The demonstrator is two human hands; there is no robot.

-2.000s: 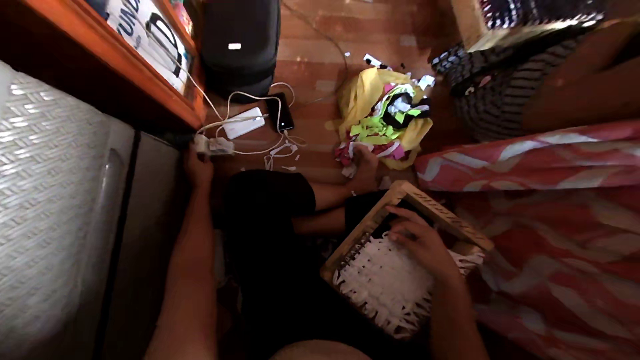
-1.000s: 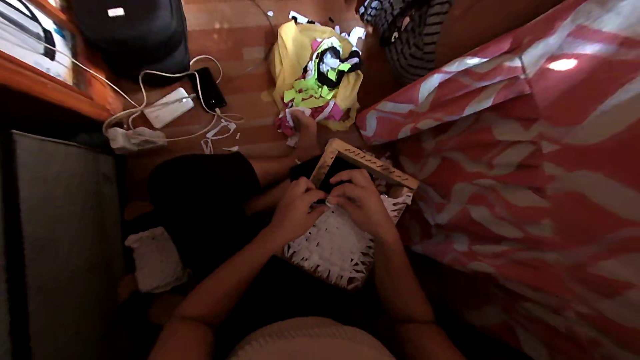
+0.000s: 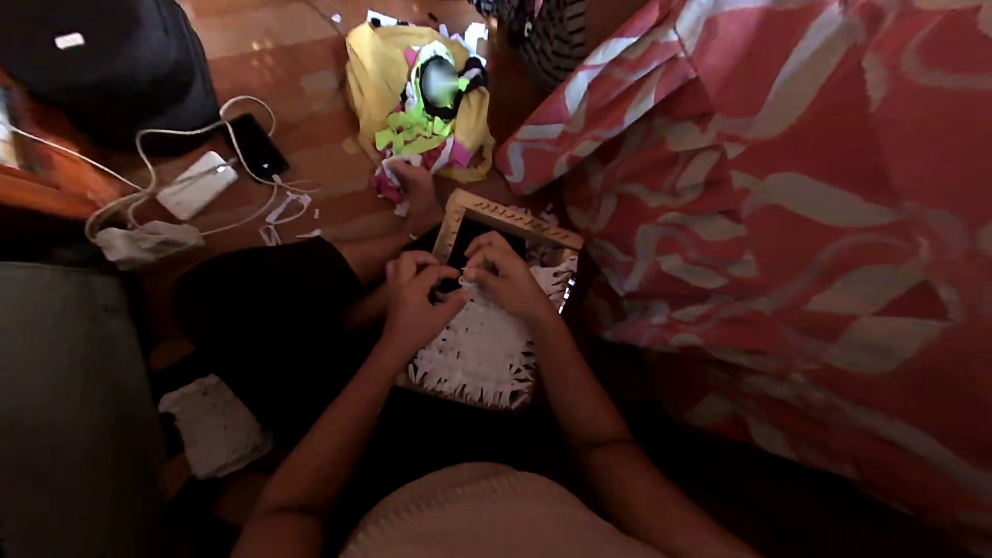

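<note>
A wooden loom frame (image 3: 515, 221) rests tilted on my lap. White woven fabric (image 3: 477, 353) fills its lower part, looped around pegs at the edges. My left hand (image 3: 422, 298) bends over the fabric's upper left edge, thumb and index finger near each other. My right hand (image 3: 504, 271) is beside it, its fingertips close to the left ones, at a small white loop (image 3: 465, 277). Both hands seem to pinch this strip, though the fingertips partly hide it. Dark cloth shows through the frame's unwoven upper part.
Ahead lies a yellow bag (image 3: 372, 74) with colourful fabric scraps (image 3: 418, 128). Front left are a white power bank (image 3: 198, 186), a phone (image 3: 256, 146), cables and a black bag (image 3: 108, 70). A folded white cloth (image 3: 215, 426) lies left. Red patterned fabric (image 3: 798, 194) hangs at right.
My left hand was far left by the power strip two seconds ago and has come to the loom beside my right hand. The view has shifted right.
</note>
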